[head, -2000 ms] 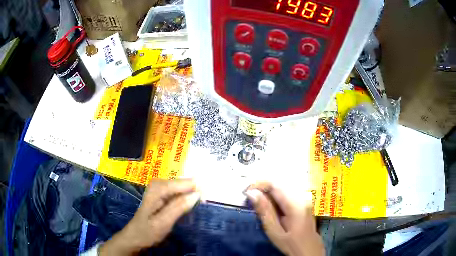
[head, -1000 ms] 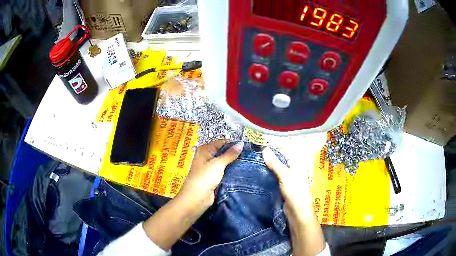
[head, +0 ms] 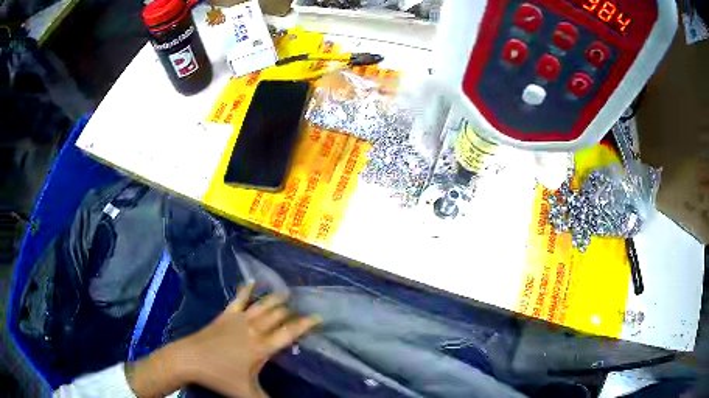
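My left hand (head: 237,342) lies over dark denim jeans (head: 459,346) at the lower left, in front of the table's front edge. Its fingers are apart, blurred, and no grip on the cloth shows. My right hand is out of the picture. The denim spreads across my lap, with a greyish, motion-blurred part beside my fingers. The button attaching machine head (head: 536,74) hangs over the table, its red display partly cut off and showing 984. Its upper die (head: 473,148) stands above the round lower die (head: 446,204), with no cloth between them.
Silver parts (head: 396,159) lie left of the dies; more spill from a clear bag (head: 595,206) at the right, near a black pen (head: 635,266). A smartphone (head: 268,134), yellow-black snips (head: 330,59) and a bottle (head: 177,48) stand left. A blue crate (head: 47,194) holds dark garments.
The jeans have left the dies and lie in my lap. My left hand has moved down and left; my right hand has left the picture. The view has shifted, and the display's last digit changed from 3 to 4.
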